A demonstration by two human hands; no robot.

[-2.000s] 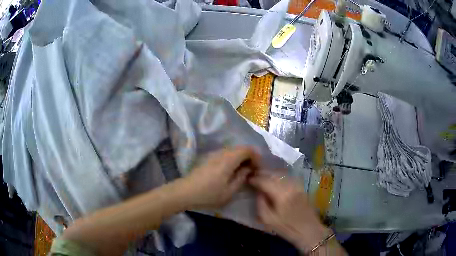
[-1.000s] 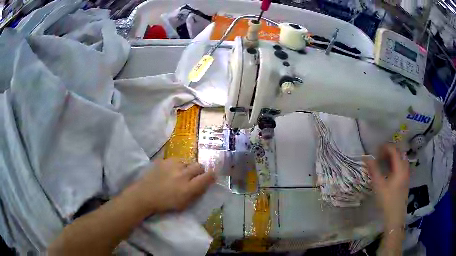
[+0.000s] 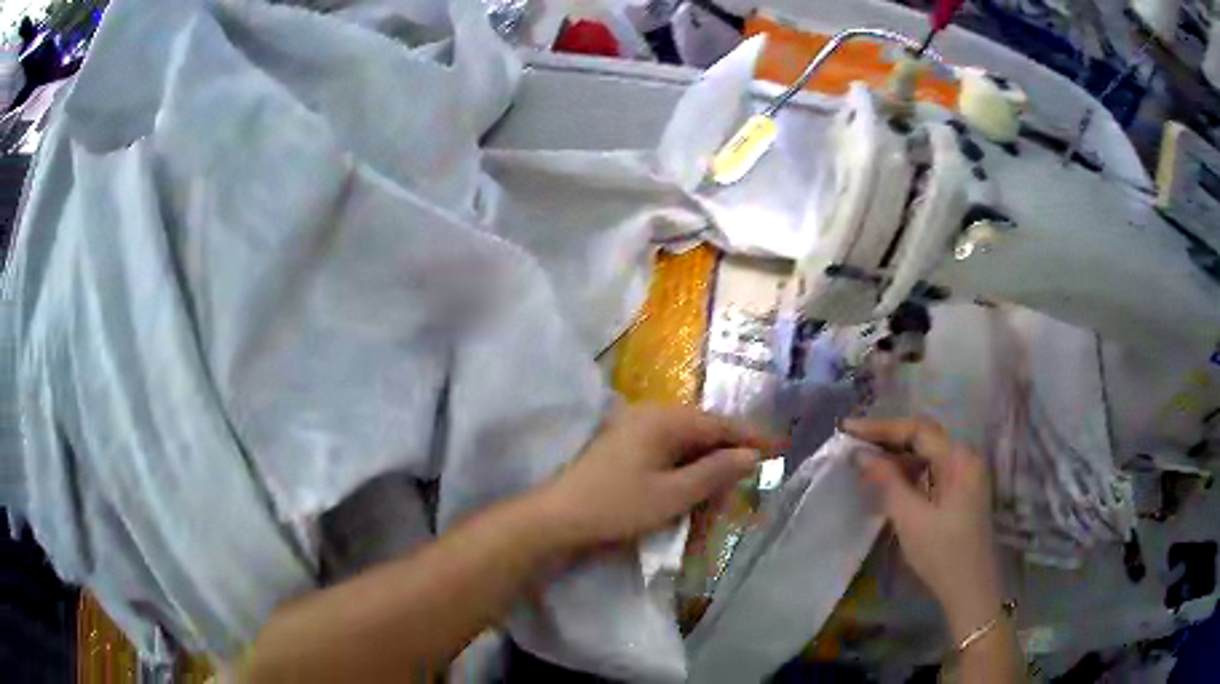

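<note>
The pale grey garment (image 3: 335, 321) lies heaped at the left and hangs over the table's front edge. A narrow pale strip (image 3: 796, 555) hangs down from my right hand (image 3: 930, 501), which pinches its upper end between thumb and fingers, in front of the needle area. My left hand (image 3: 669, 468) is just left of the strip, thumb and fingers close together; whether it grips cloth is blurred. My left forearm lies across the garment. The white sewing machine head (image 3: 876, 201) stands behind my hands.
A bundle of cut strips (image 3: 1057, 468) lies on the machine bed at right. Orange-yellow tape (image 3: 676, 321) runs left of the needle plate. A bent metal stem with a yellow label (image 3: 743, 150) and a thread spool (image 3: 990, 104) are at the back.
My right hand has come back from the bundle at right with a pale strip. My left hand has moved toward it. The camera view has shifted left.
</note>
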